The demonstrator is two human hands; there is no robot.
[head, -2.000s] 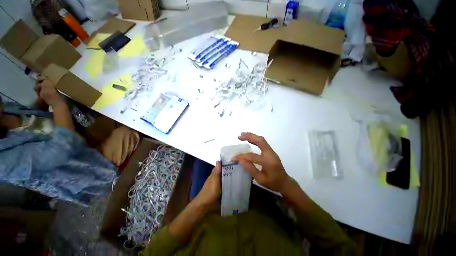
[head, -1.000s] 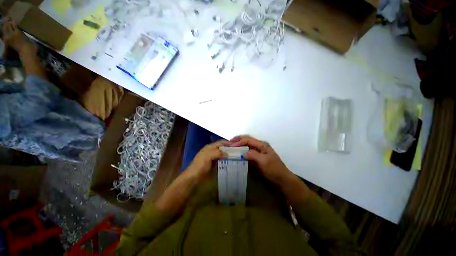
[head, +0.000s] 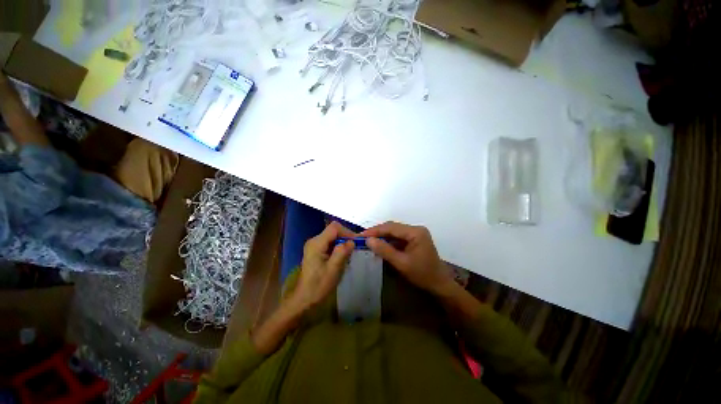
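Observation:
A white retail box (head: 360, 288) with a blue top edge stands upright against my front, over my lap. My left hand (head: 322, 264) and my right hand (head: 409, 254) both pinch its blue top end, fingertips almost touching. My fingers partly hide that end, and I cannot tell whether its flap is fully closed. A clear plastic insert (head: 513, 181) lies on the table to the right. Another blue-edged retail box (head: 209, 104) lies flat on the table at the left.
Loose white cables (head: 368, 47) heap on the table (head: 395, 158). A carton of coiled cables (head: 221, 252) is at lower left. An open brown carton (head: 498, 28) is at the back. A phone (head: 632, 207) lies right. Another person's arm (head: 22, 118) is far left.
The clear insert end that stuck out of the box top no longer shows. Both hands have closed in on the blue end. The view has shifted downward over the table.

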